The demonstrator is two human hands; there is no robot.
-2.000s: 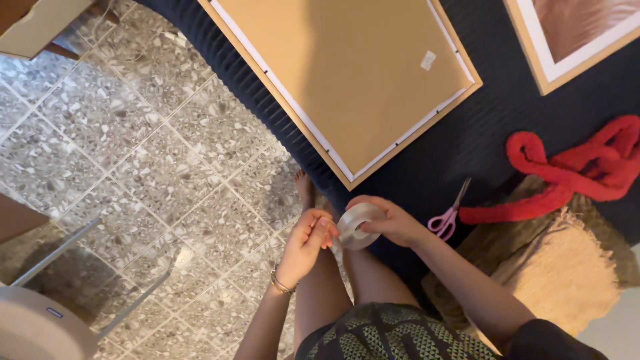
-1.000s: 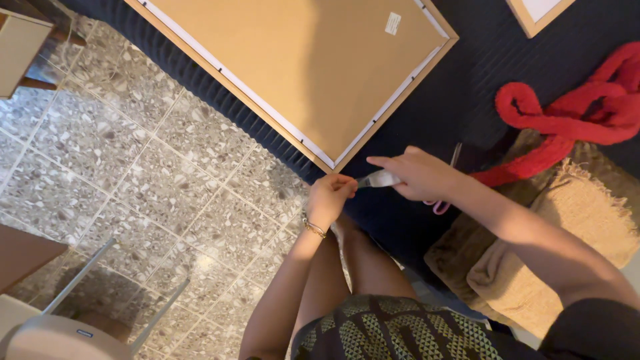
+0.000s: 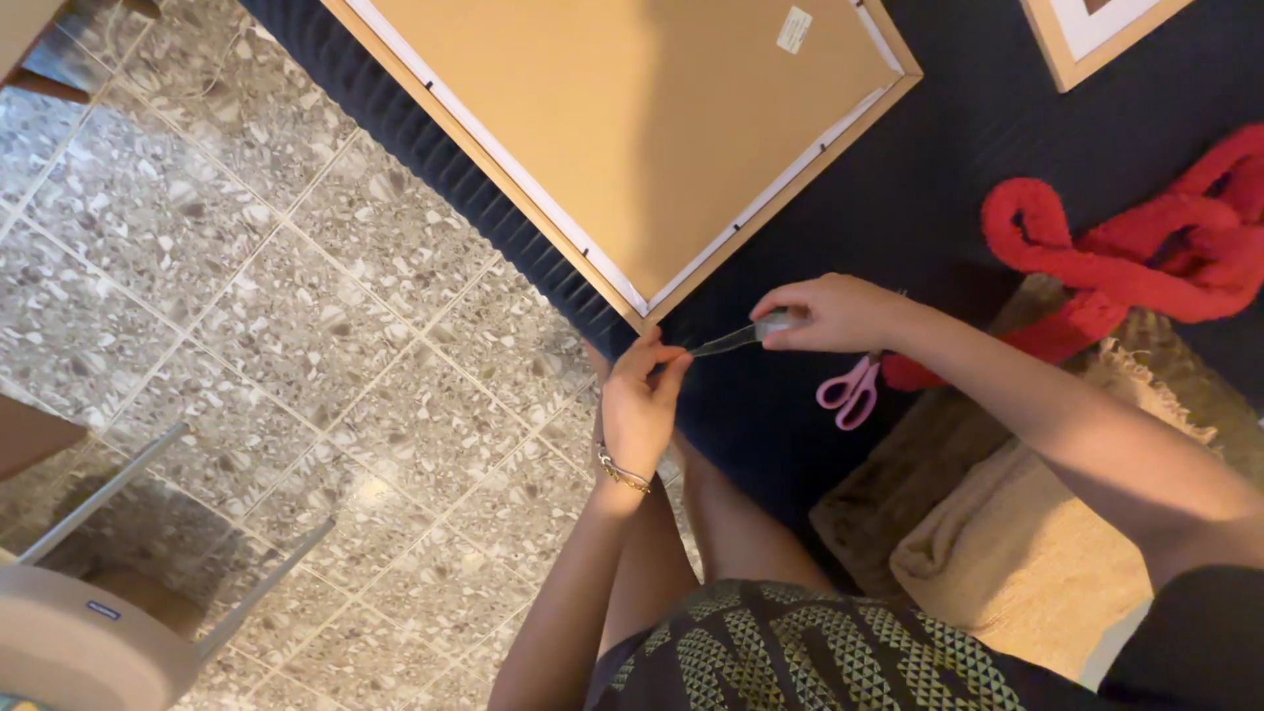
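My right hand [image 3: 834, 314] holds a roll of clear tape [image 3: 775, 324] seen nearly edge-on. A short strip of tape [image 3: 724, 343] runs from the roll to my left hand [image 3: 642, 400], whose thumb and fingers pinch its free end. Just above my left hand is the near corner of a wooden picture frame [image 3: 464, 140], lying face down with its brown backing board [image 3: 553, 109] up. Small dark tabs stand along the white inner edge. Pink-handled scissors [image 3: 851, 393] rest to the right of my hands, their blades hidden by my right wrist and arm.
The frame lies on a dark blue ribbed cover [image 3: 948, 168]. A second framed picture [image 3: 1076, 49] lies at the upper right, above a red fluffy coil [image 3: 1047, 237]. Folded tan cloth [image 3: 1017, 533] is under my right arm. A pale stool-like object [image 3: 89, 632] stands on the tiled floor [image 3: 286, 326].
The tape roll, earlier close to my left hand, is now farther right, with a strip stretched between my hands. The view has shifted closer to the frame's corner.
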